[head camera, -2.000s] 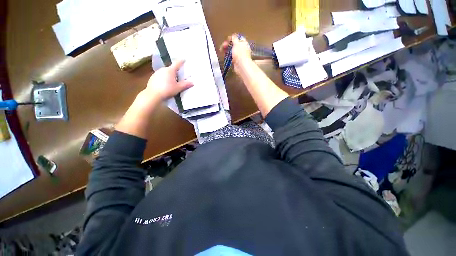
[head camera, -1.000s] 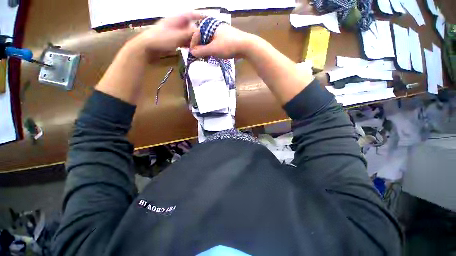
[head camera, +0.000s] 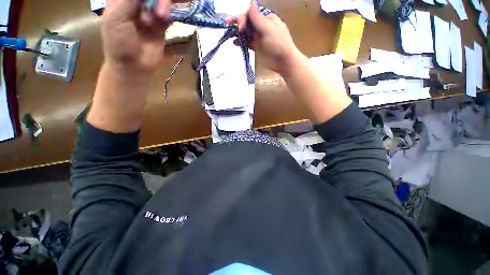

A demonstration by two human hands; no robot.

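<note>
A stack of cut pieces with white paper on top (head camera: 228,80) lies on the table in front of me, its near end at the table edge. A navy-and-white checked tie strip (head camera: 199,20) runs between my hands above the far part of the stack, with dark loops hanging over the paper. My left hand (head camera: 137,32) is raised at the top left, blurred, closed on one part of the strip. My right hand (head camera: 266,35) grips the strip above the right side of the stack.
A yellow block (head camera: 349,37) stands to the right. White-topped piece stacks (head camera: 392,91) and shears (head camera: 443,84) lie at far right. A metal base plate with a blue part (head camera: 56,58) is at left. A thin cord (head camera: 173,79) lies left of the stack. Offcuts litter the floor.
My hands were together over the stack's far end. My left hand has moved left and my right hand right, with the strip drawn out between them.
</note>
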